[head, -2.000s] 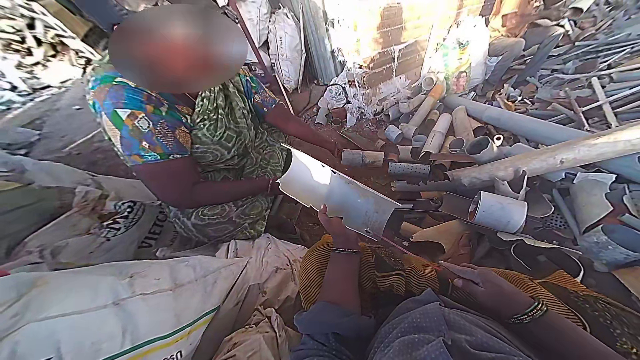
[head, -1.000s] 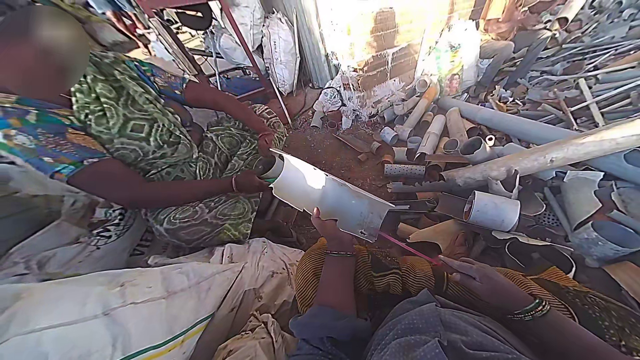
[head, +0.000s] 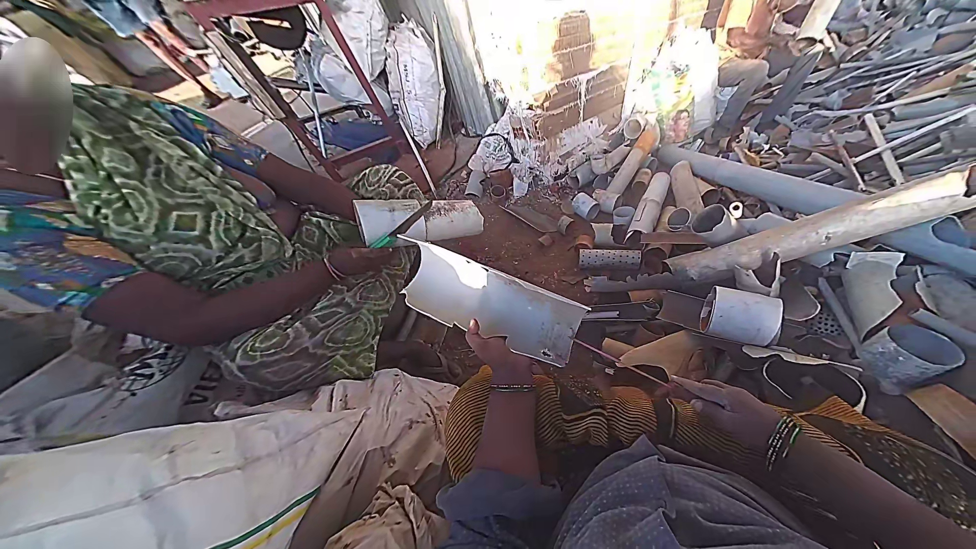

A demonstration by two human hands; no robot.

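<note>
My left hand (head: 494, 349) holds the lower edge of a white, jagged-edged plastic pipe piece (head: 496, 301), thumb on its outer face. The piece slants across the middle of the view. My right hand (head: 732, 412) is closed round the handle of a thin tool (head: 629, 367), whose reddish shaft runs left to the pipe piece's right end; its tip is hidden. Across from me a co-worker's hand (head: 362, 261) holds a green-handled blade (head: 408, 225) at a second, dirty white pipe piece (head: 450, 220). A brown and black cloth (head: 488, 427) covers my lap.
Cut pipe pieces (head: 648, 204) lie heaped beyond my hands, with a long pale pipe (head: 816, 221) and a short white pipe ring (head: 743, 314) at right. White woven sacks (head: 168, 480) fill the lower left. A red metal frame (head: 366, 84) stands behind the co-worker.
The co-worker's hands have left the pipe piece that I hold, and another pipe piece and the green-handled blade are now at them. My hands keep their grip. The view has turned somewhat left.
</note>
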